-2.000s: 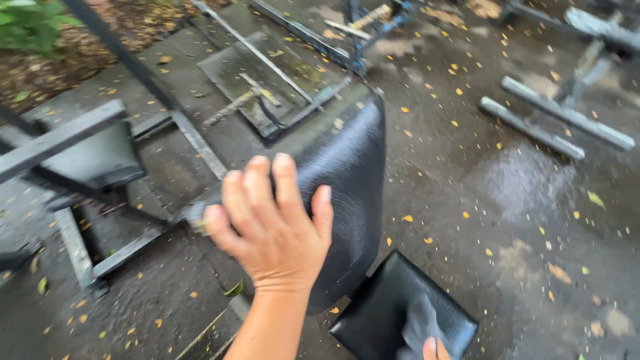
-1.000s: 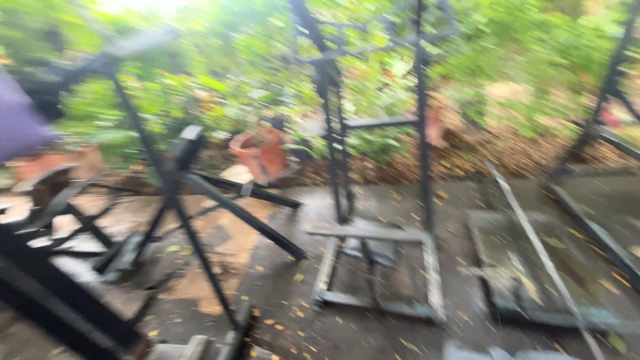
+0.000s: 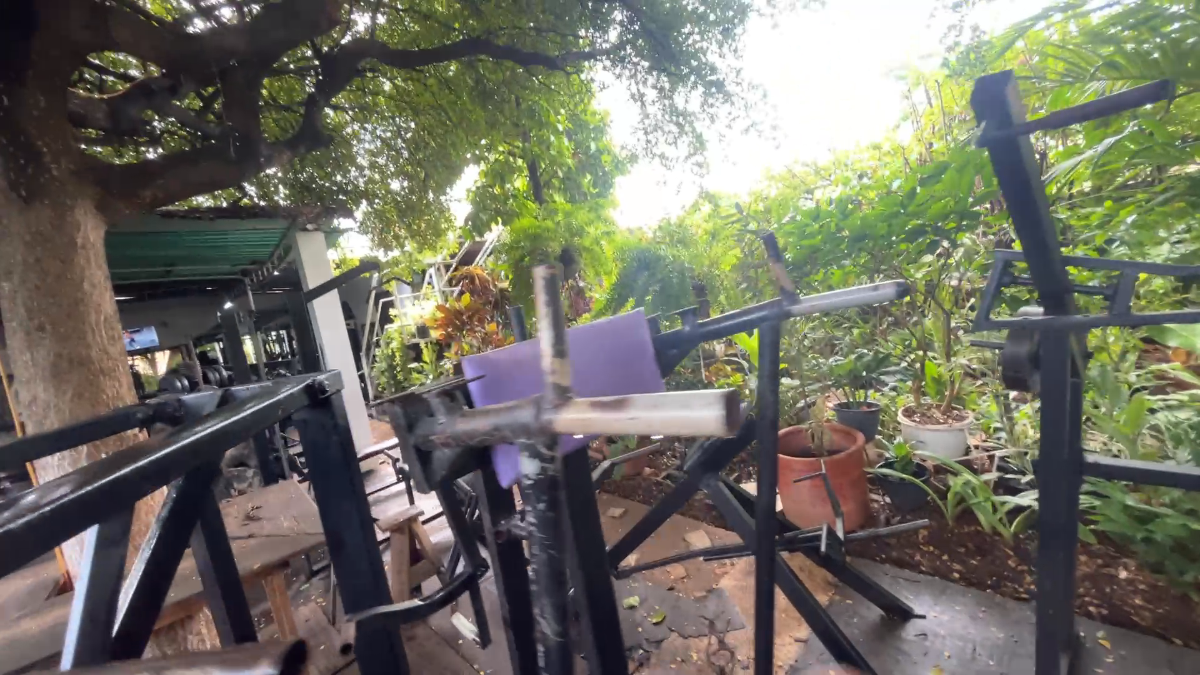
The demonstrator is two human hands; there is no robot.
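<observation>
Neither my left hand nor my right hand shows in the head view, so what they hold or touch is hidden. Closest ahead stands a black metal frame of gym equipment with a worn metal tube (image 3: 647,413) sticking out to the right. A purple panel (image 3: 600,356) is behind that tube. On the left a black steel frame (image 3: 337,487) slopes up to a corner. To the right rises a black upright post (image 3: 1055,422) with a crossbar near its top.
A wooden table (image 3: 267,520) and a tree trunk (image 3: 56,309) are at the left. A terracotta pot (image 3: 823,476) and a white pot (image 3: 935,433) stand by the plants. Black angled legs (image 3: 806,581) cross the paved ground at centre right.
The view has swung up from the wet ground to the frames and trees. Two seconds ago a hand rested on a black padded seat and another showed at the lower edge; neither shows now.
</observation>
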